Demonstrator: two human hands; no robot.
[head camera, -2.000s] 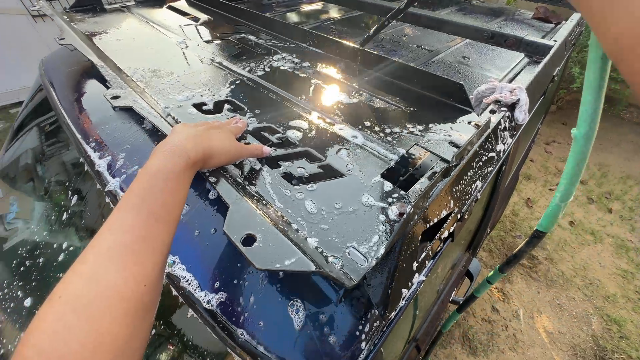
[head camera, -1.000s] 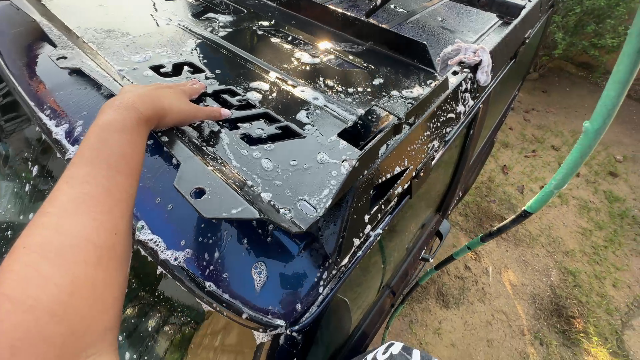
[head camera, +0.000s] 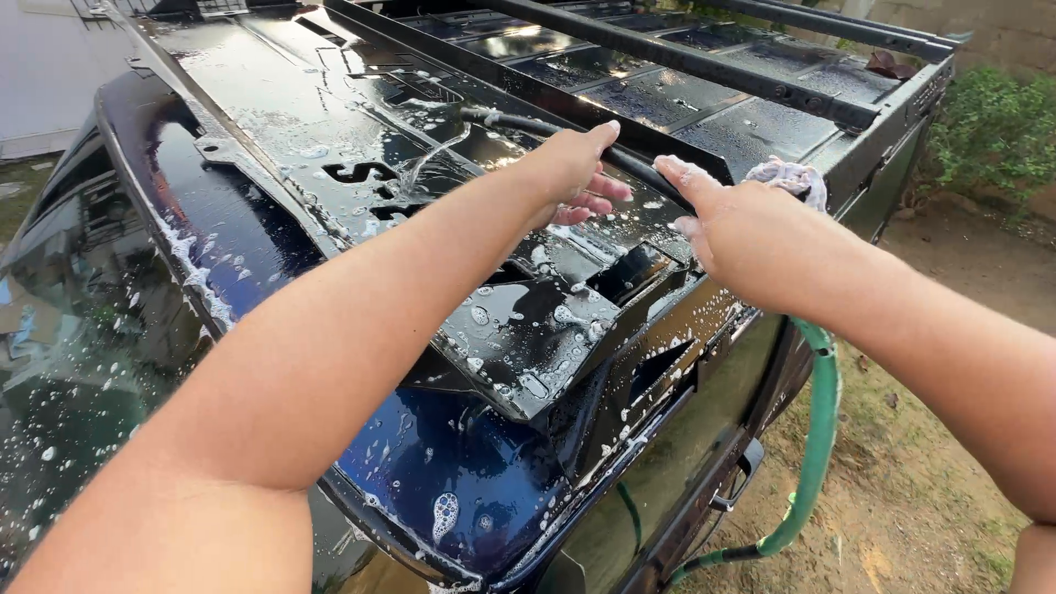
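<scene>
My right hand grips the black end section of a garden hose, its index finger laid along it. Water runs from the hose's tip onto the wet, soapy black metal roof rack panel. My left hand is beside the hose, fingers apart, over the panel; whether it touches the hose is unclear. A soapy, crumpled cloth lies on the rack's side rail just behind my right hand. Below the panel, foam and drops dot the vehicle's dark blue roof edge.
Black crossbars span the rack at the back. The green part of the hose hangs beside the vehicle's door handle. Foam spots the windshield. Bare ground with grass and a bush are at the right.
My left hand has lifted off the panel's cut-out letters and moved right to beside the hose. My right hand, out of view a second ago, now shows with the hose in it.
</scene>
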